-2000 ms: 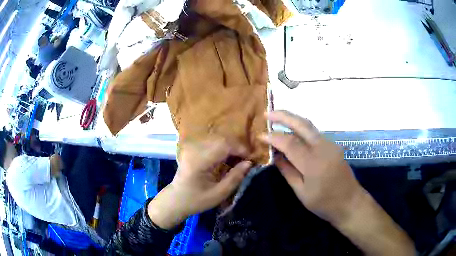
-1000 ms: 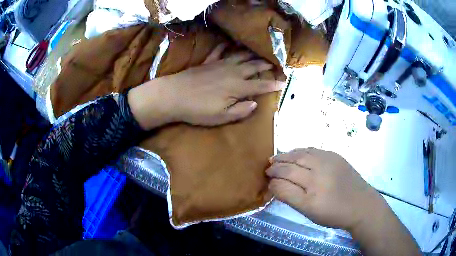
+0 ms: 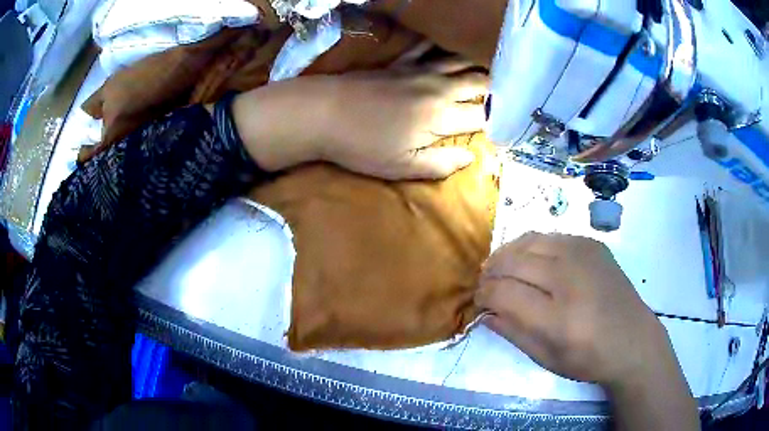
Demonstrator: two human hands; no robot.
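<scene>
A brown garment panel (image 3: 379,261) with a pale raw edge lies on the white machine table. My left hand (image 3: 379,122) rests spread on its upper part, beside the white head of the sewing machine (image 3: 582,76); the fingertips are partly hidden behind the head. My right hand (image 3: 565,303) pinches the panel's right edge near its lower corner, and small creases run from there. The needle and presser foot cannot be made out. More brown cloth with white pieces lies beyond my left forearm.
A tension dial (image 3: 605,202) sticks out from the machine. Slim tools (image 3: 713,257) lie right of it. A ruler tape (image 3: 337,391) runs along the table's front edge. A blue crate (image 3: 152,366) shows below at left.
The panel's lower part has shifted up and right. My left hand is now beside the machine head, which appears nearer. My right hand still holds the right edge, now with its fingers gathered.
</scene>
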